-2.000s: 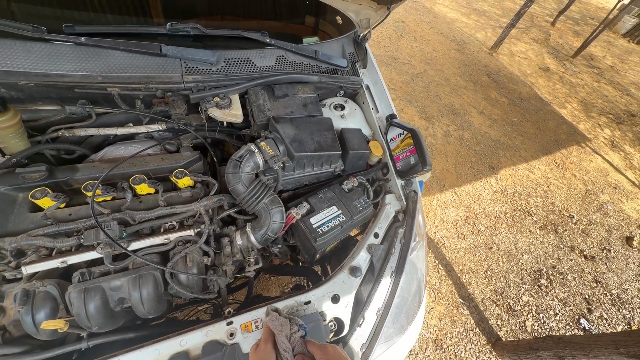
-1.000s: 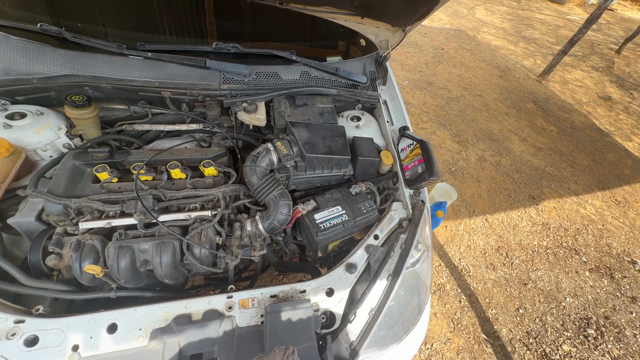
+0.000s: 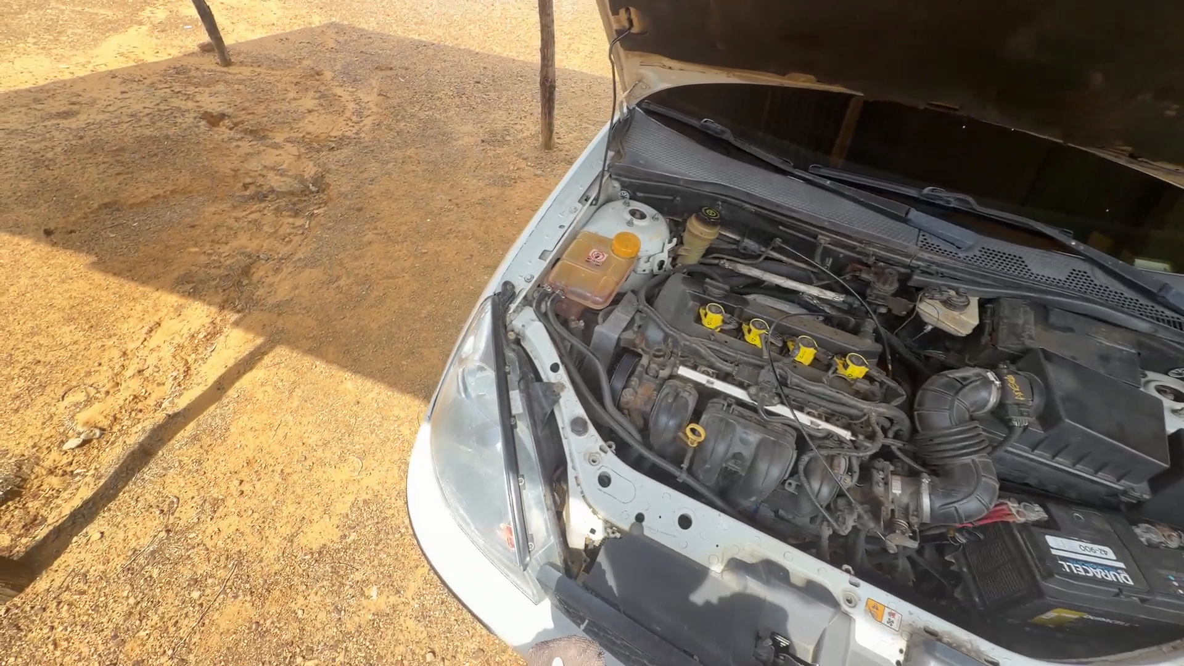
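Observation:
Neither of my hands can be made out. A small greyish-brown patch (image 3: 566,651) shows at the bottom edge, beside the headlight; whether it is cloth or part of a hand, I cannot tell. The engine bay of a white car lies exposed under its raised hood (image 3: 925,55). Several yellow-topped ignition coils (image 3: 804,350) line the black engine cover. A yellow dipstick ring (image 3: 694,434) stands in front of them. The coolant tank (image 3: 588,268) has its orange cap on. At the right are a corrugated intake hose (image 3: 948,435), the black air filter box (image 3: 1082,425) and a Duracell battery (image 3: 1064,564).
The front crossmember (image 3: 647,499) and clear headlight (image 3: 472,453) edge the bay. A thin rod or cable (image 3: 609,120) runs down from the hood at the car's left-hand edge in view. Wooden posts (image 3: 547,74) stand on sandy, gravelly ground (image 3: 277,481) marked by shadow.
The view has swung far to the left, bringing in the coolant tank and headlight. Two seconds ago my hands held a greyish cloth at the front edge; they have since left view.

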